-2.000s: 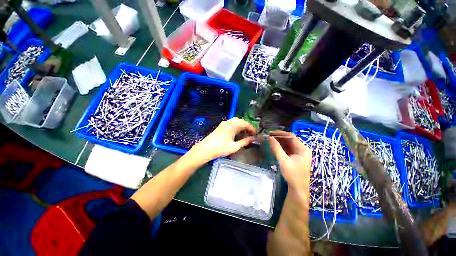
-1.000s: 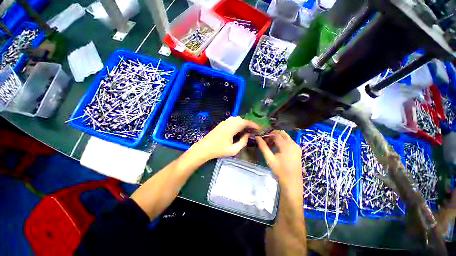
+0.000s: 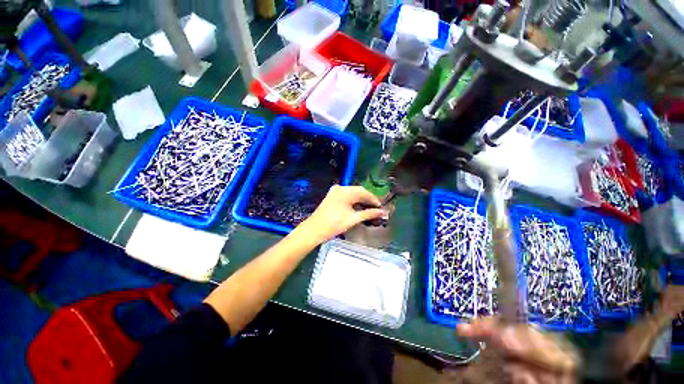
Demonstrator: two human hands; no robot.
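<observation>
My left hand [image 3: 346,213] is at the base of the green hand press, fingertips pinched at the fixture [image 3: 382,214] under the dark press head [image 3: 427,169]. What the fingers hold is too small and hidden to tell. My right hand [image 3: 525,349], blurred, is at the lower end of the long press lever [image 3: 504,247], its fingers around it; the lever's knob is not visible. A clear plastic box [image 3: 360,283] with thin pale pieces lies just in front of the fixture.
Blue trays of silver rods stand left [image 3: 196,161] and right [image 3: 461,259]. A blue tray of dark fittings [image 3: 300,176] is beside my left forearm. Behind are a red tray [image 3: 352,56] and tubs. A white pad [image 3: 176,247] lies at the bench edge. Another person's arm [image 3: 652,322] shows far right.
My right hand has left the fixture and moved down right onto the lever. The lever now hangs more steeply, nearer the middle. My left hand has stayed at the fixture.
</observation>
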